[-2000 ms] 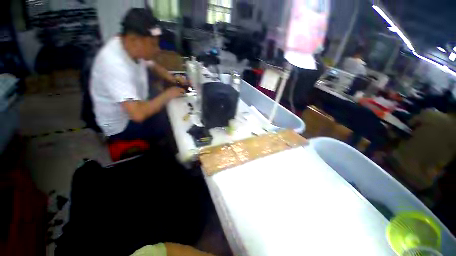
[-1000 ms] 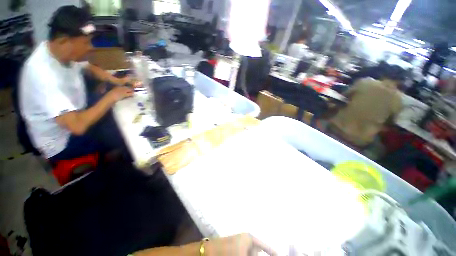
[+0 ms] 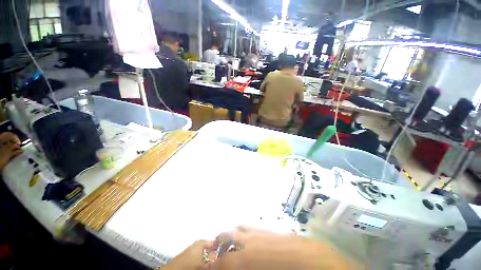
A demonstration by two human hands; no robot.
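Note:
My left hand [image 3: 279, 250] is at the bottom middle, blurred and cut off by the lower edge, over the front of the white sewing table [image 3: 174, 195]. A shiny band shows at its wrist. Its fingers cannot be made out, so whether it holds anything cannot be told. The white sewing machine head [image 3: 364, 211], with a small lit screen, is right of the hand. The needle area lies in glare. My right hand is not in view.
A brown cardboard strip [image 3: 132, 176] lies along the left table edge. A pale blue tub [image 3: 227, 132] is behind, with a yellow-green fan [image 3: 274, 147] and green handle [image 3: 321, 141]. A neighbouring table holds a black box-like object [image 3: 68, 140]. People sit further back.
The view has swung right, bringing the machine head into sight. The neighbouring worker is mostly out at the left. My left hand shows larger than one second ago; the black cloth has mostly left view.

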